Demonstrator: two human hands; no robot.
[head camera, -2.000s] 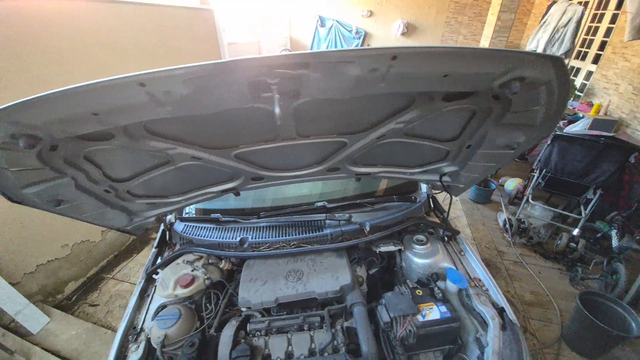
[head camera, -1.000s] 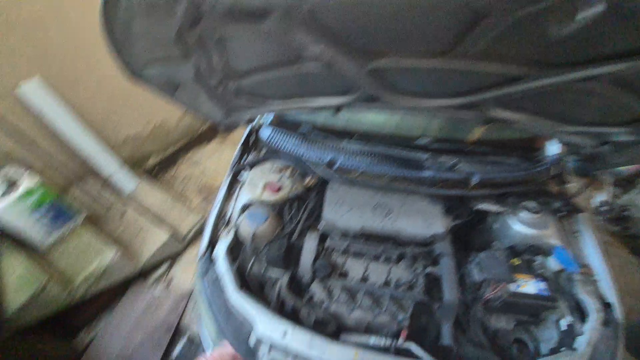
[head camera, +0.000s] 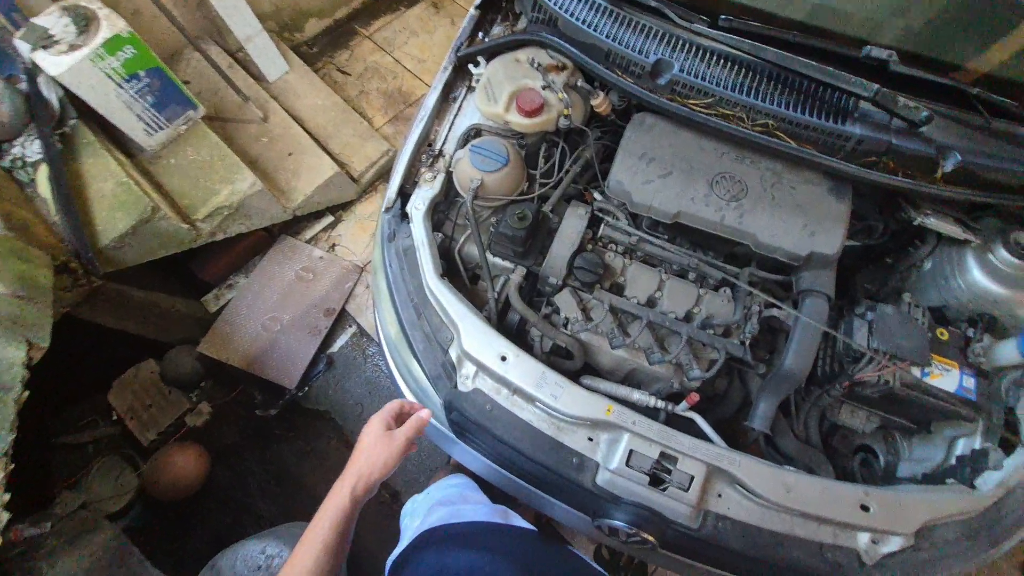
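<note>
My left hand (head camera: 392, 440) is beside the outer front edge of the car, near the headlight (head camera: 400, 320), with its fingers curled; whether it touches the bodywork I cannot tell. My right hand is out of view. Past the front crossmember (head camera: 544, 384) lies the open engine bay, with a grey plastic engine cover (head camera: 728, 188) bearing a VW emblem. Left of it sit a coolant tank with a blue cap (head camera: 490, 156) and a reservoir with a red cap (head camera: 528, 102). The black oil filler cap (head camera: 588, 268) is on the engine. A battery (head camera: 948, 372) stands at the right.
Concrete slabs (head camera: 264, 152) lie on the left with a white, green and blue container (head camera: 120, 88) on them. Below are a square textured tile (head camera: 280, 312), a round orange-brown object (head camera: 176, 470), rubble and a dark recess. A grey rounded object (head camera: 256, 550) is near my left arm.
The view has swung down and left, closer over the engine bay. My left hand, absent two seconds ago and barely showing at the bottom edge one second ago, is now plainly in view.
</note>
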